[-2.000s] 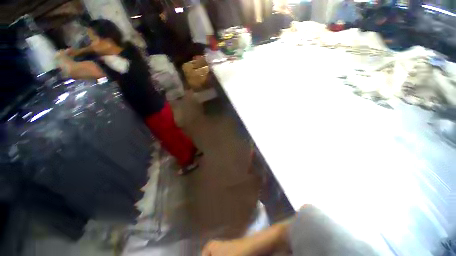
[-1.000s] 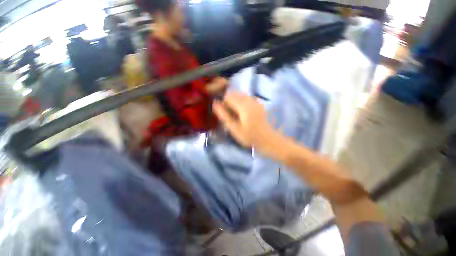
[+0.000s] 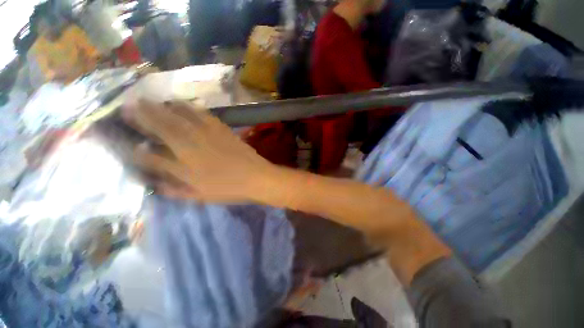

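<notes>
My right hand (image 3: 198, 157), blurred, reaches in from the lower right across the left end of a grey metal rail (image 3: 307, 107). Its fingers are over a dark shape that may be a hanger top; whether they grip it is unclear. A light-blue shirt (image 3: 218, 256) hangs below the hand. Shiny clear film (image 3: 83, 186) lies left of it. A brownish blurred patch in the film may be my left hand (image 3: 96, 238), but I cannot tell. More light-blue shirts (image 3: 467, 173) hang at the rail's right part, the front one with a dark strip inside its neck.
A person in red (image 3: 339, 57) stands behind the rail. Another person in yellow (image 3: 64, 51) is at the far left. A yellow-brown bundle (image 3: 261, 59) and a dark shiny bagged garment (image 3: 429, 48) are behind. Pale floor (image 3: 346, 295) shows at bottom centre.
The view has turned left, so the rail shirts appear farther right. My right hand has gone from beside those shirts to the rail's left end, over the separate blue shirt.
</notes>
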